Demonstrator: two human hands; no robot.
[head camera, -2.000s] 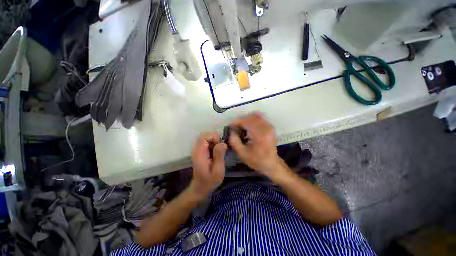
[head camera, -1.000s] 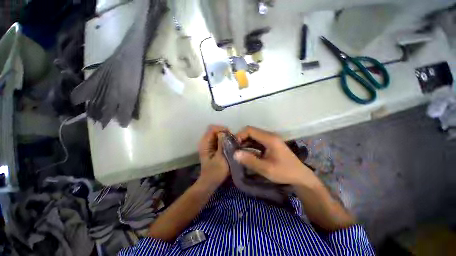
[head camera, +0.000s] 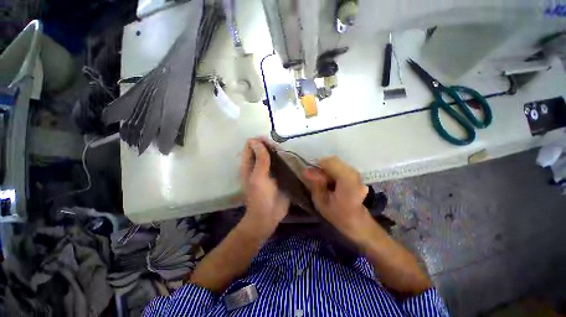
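Note:
A grey to dark brown-grey fabric workpiece (head camera: 290, 179) is stretched between both hands in front of the table's front edge. My left hand (head camera: 262, 184) pinches its upper left end between thumb and fingers. My right hand (head camera: 338, 191) grips it further to the right, with the fingers curled over its edge. The lower part of the piece runs down towards the lap and is partly hidden by my right hand. The presser foot area with the orange block (head camera: 309, 105) is beyond the hands, with no fabric seen under it.
Fanned grey fabric strips (head camera: 162, 93) lie on the table at left, beside a white tag (head camera: 227, 102). Green-handled shears (head camera: 460, 110), a slim black tool (head camera: 387, 65) and a small grey plate (head camera: 395, 93) lie right of the needle. Tied grey bundles (head camera: 162, 254) are lower left.
The small dark bit between the fingertips has given way to a longer fabric piece spread between both hands. My hands have moved apart, the right one lower and to the right.

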